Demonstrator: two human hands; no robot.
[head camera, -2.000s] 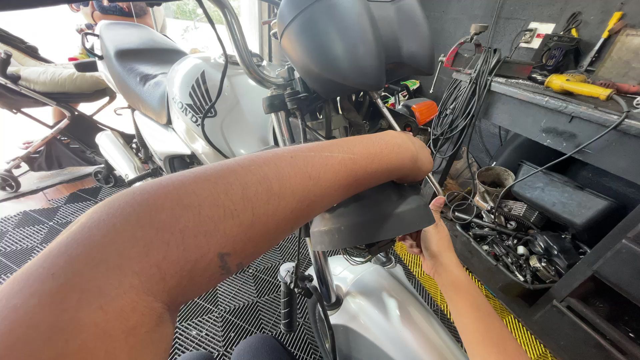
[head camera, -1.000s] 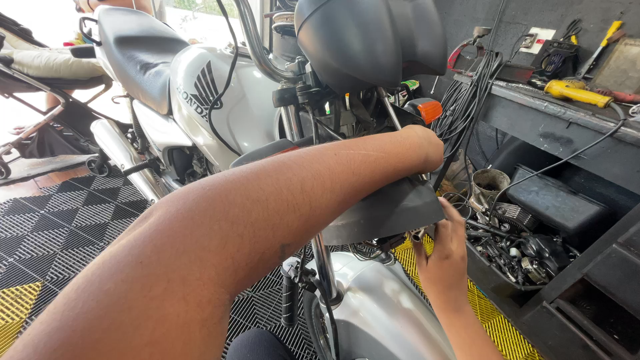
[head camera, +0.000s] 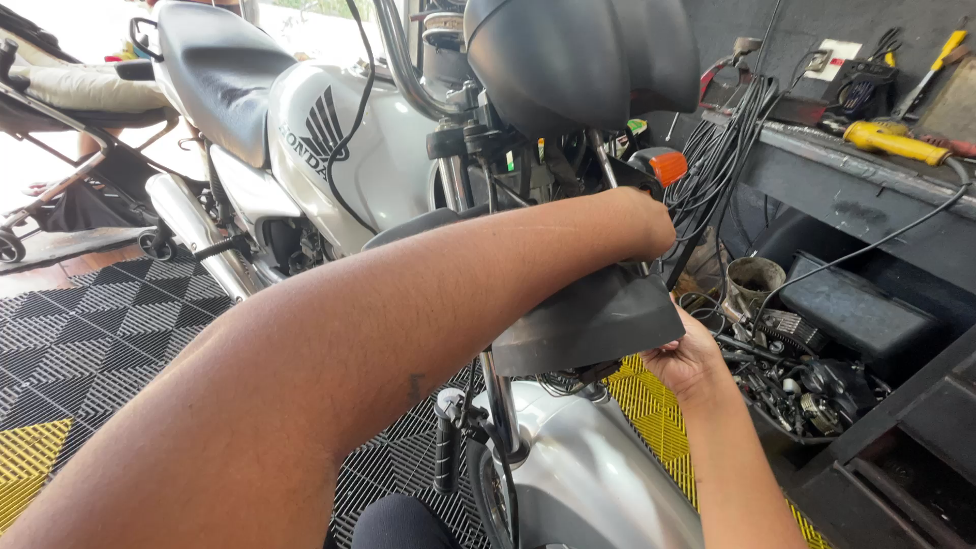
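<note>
A silver motorcycle has a black headlight housing (head camera: 560, 61) above its chrome fork and a silver front fender (head camera: 587, 465) below. My left arm crosses in front of the fork. My left hand (head camera: 648, 227) bends over beside the right-hand fork tube, above a black plastic cover (head camera: 591, 324); its fingers are hidden. At the cover's lower right corner, my right hand (head camera: 685, 354) has curled fingers against the edge, with the thumb and fingertips partly hidden behind it. An orange turn signal (head camera: 665, 167) sticks out just above my left hand. Some wires show under the cover.
A handlebar grip (head camera: 447, 450) hangs beside the fork. On the right, a workbench (head camera: 854, 164) carries a yellow power tool (head camera: 896, 142); coiled black cables (head camera: 713, 160) hang at its end. Below stands a bin of metal parts (head camera: 801, 389). A stroller (head camera: 84, 137) is at the far left.
My right thumb, seen beside the fork tube two seconds ago, is now largely hidden behind the cover's corner. My left hand stays near the same fork tube.
</note>
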